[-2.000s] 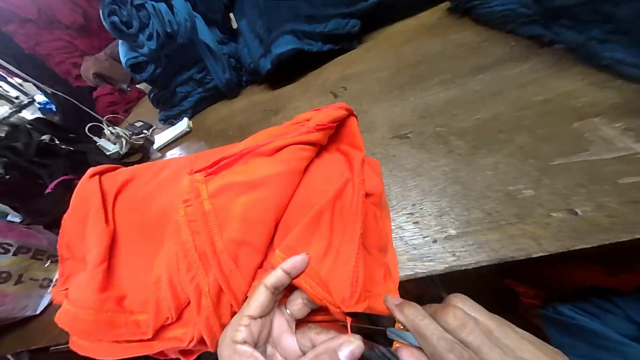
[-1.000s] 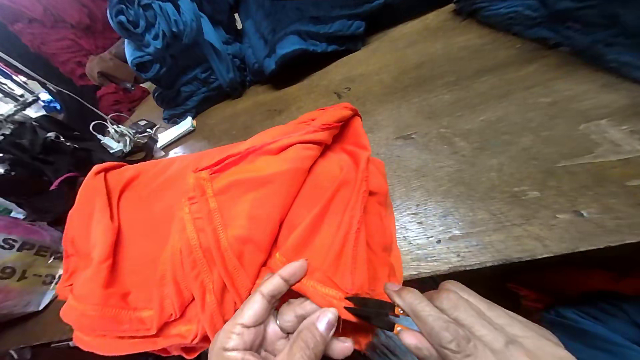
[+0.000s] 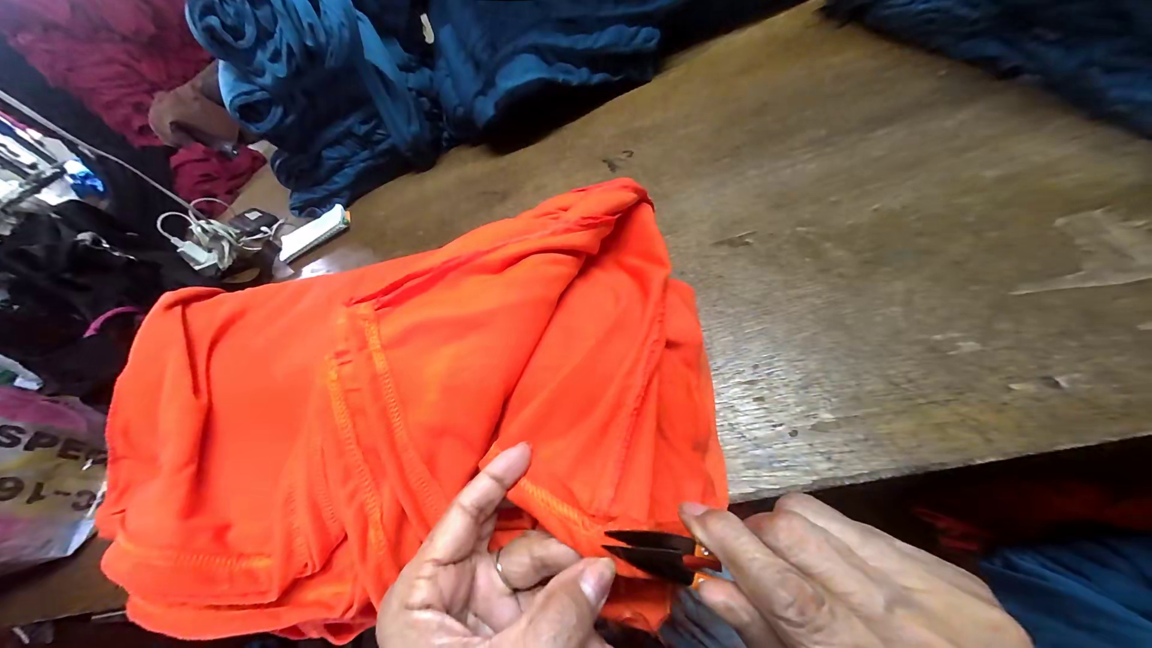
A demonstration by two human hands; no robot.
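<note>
A stack of folded orange knit garments (image 3: 432, 378) with overlocked seams lies at the front edge of a wooden table. My left hand (image 3: 504, 576), a ring on one finger, pinches the hem of the top garment between thumb and fingers at the stack's lower right corner. Just to its right, my right hand (image 3: 810, 576) grips small thread snips (image 3: 661, 556) with dark blades and an orange part. The blades point left, slightly apart, over the orange hem close to my left thumb. Whether a thread lies between them cannot be told.
Piles of blue fabric (image 3: 333, 90) stand at the back, with dark blue cloth (image 3: 1017, 45) at the back right. A white power strip (image 3: 313, 234) and tangled cables (image 3: 216, 238) are at left. A printed plastic bag (image 3: 45, 477) and blue cloth (image 3: 1080, 585) sit beside and below the table.
Two seconds ago the snips were mostly hidden at the hem; their blades now show clearly, slightly apart. My left thumb and fingers have shifted a little, still at the hem.
</note>
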